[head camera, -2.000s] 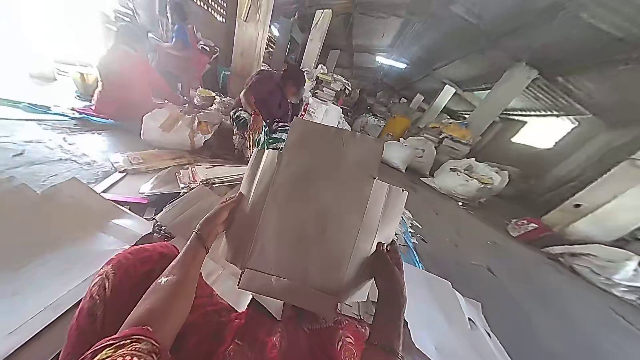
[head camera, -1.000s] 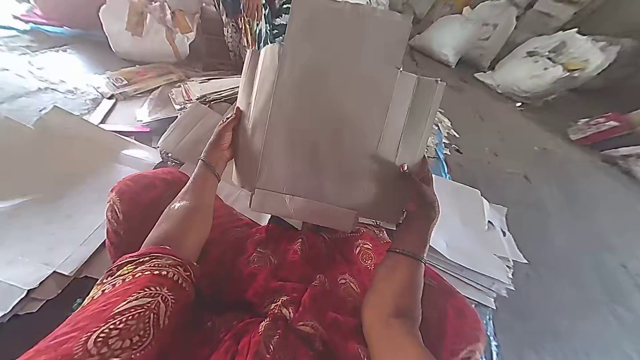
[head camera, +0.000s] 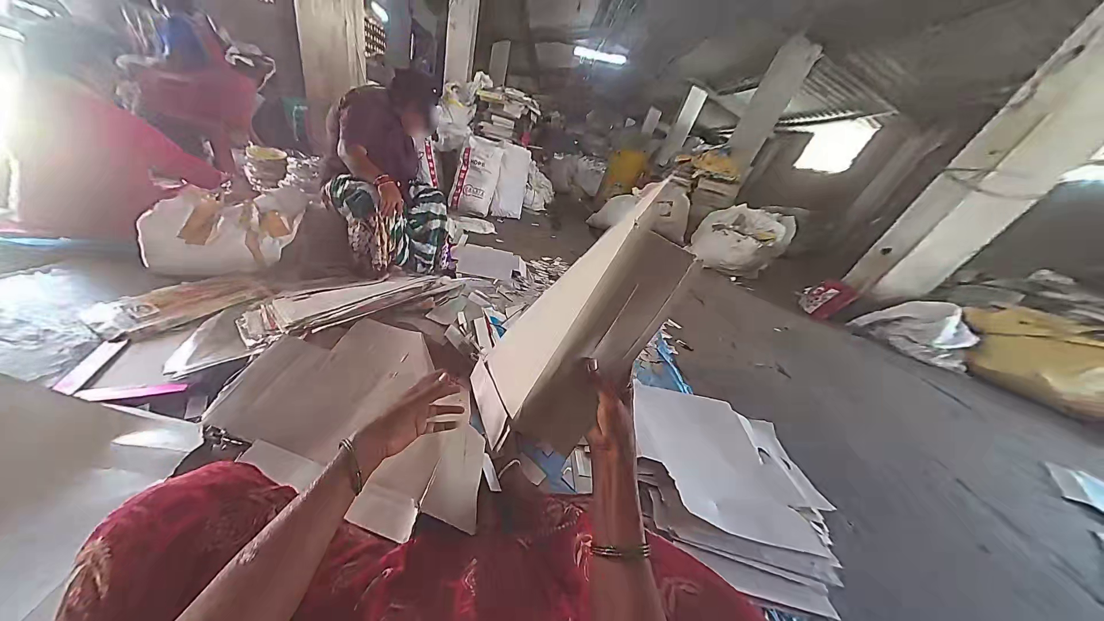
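Note:
My right hand (head camera: 611, 423) grips a creased cardboard sheet (head camera: 595, 319) with side flaps, which is tilted up on edge in front of my lap. My left hand (head camera: 418, 418) is apart from that sheet, fingers spread, just above a flat cardboard piece (head camera: 362, 388) near my knees; whether it touches this piece I cannot tell. To the right of my right hand lies a stack of white-topped cardboard sheets (head camera: 724, 466). More large grey sheets (head camera: 78, 457) lie to the left of my lap.
A person (head camera: 379, 164) sits ahead beside a bundle of cardboard strips (head camera: 345, 302). Small scraps (head camera: 483, 319) litter the floor between us. A stuffed white sack (head camera: 216, 228) stands at the left, another sack (head camera: 742, 237) at the back right. A concrete pillar (head camera: 975, 181) slants at the right.
My left hand has let go of the cardboard sheet, which both hands held before. The sheet has turned from facing me to standing on edge in my right hand. The view has shifted up again.

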